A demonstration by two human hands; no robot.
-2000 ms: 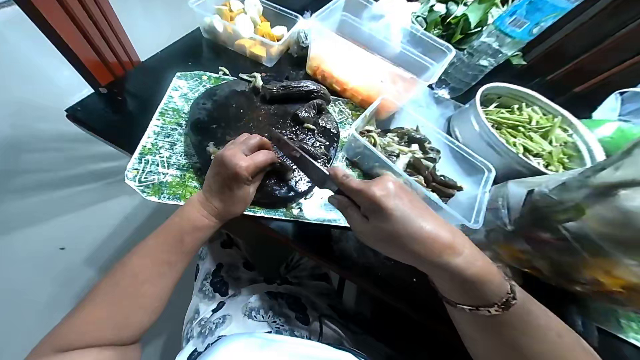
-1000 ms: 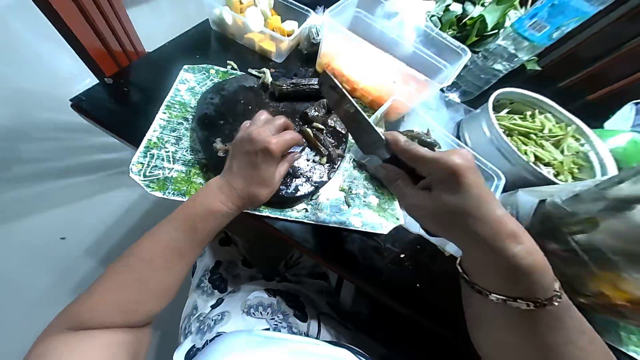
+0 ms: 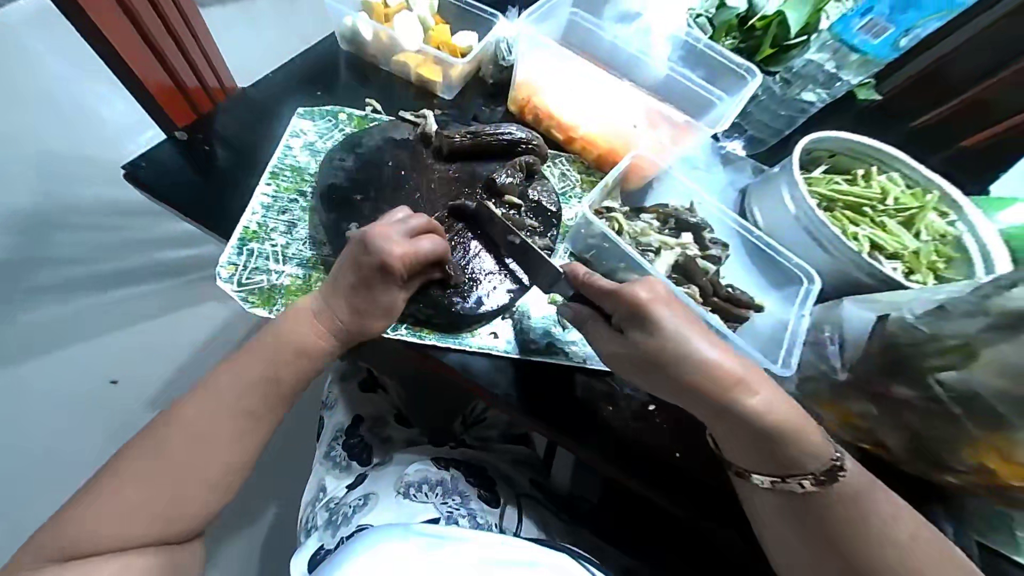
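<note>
My right hand [image 3: 632,320] grips the dark handle of a kitchen knife [image 3: 520,248], its blade slanting up and left over a round dark chopping board [image 3: 376,176]. My left hand [image 3: 392,264] presses with curled fingers on the board, left of the blade, on a dark piece of food mostly hidden beneath them. A long, shiny dark piece, perhaps cooked eggplant [image 3: 492,142], lies at the board's far edge, with smaller dark pieces [image 3: 516,180] nearer the blade. Just right of the board, a clear plastic container [image 3: 788,320] holds dark and pale cut strips [image 3: 680,240].
The board lies on a green patterned mat [image 3: 256,240] on a black table [image 3: 208,168]. Behind are a container of yellow and white chunks [image 3: 416,48], another with orange food [image 3: 592,104] and a water bottle [image 3: 808,80]. A pot of green strips [image 3: 888,220] and a plastic bag [image 3: 920,376] stand right.
The knife was raised over the right side of the board about one second ago; now its blade is down near the board's middle, close to my left hand.
</note>
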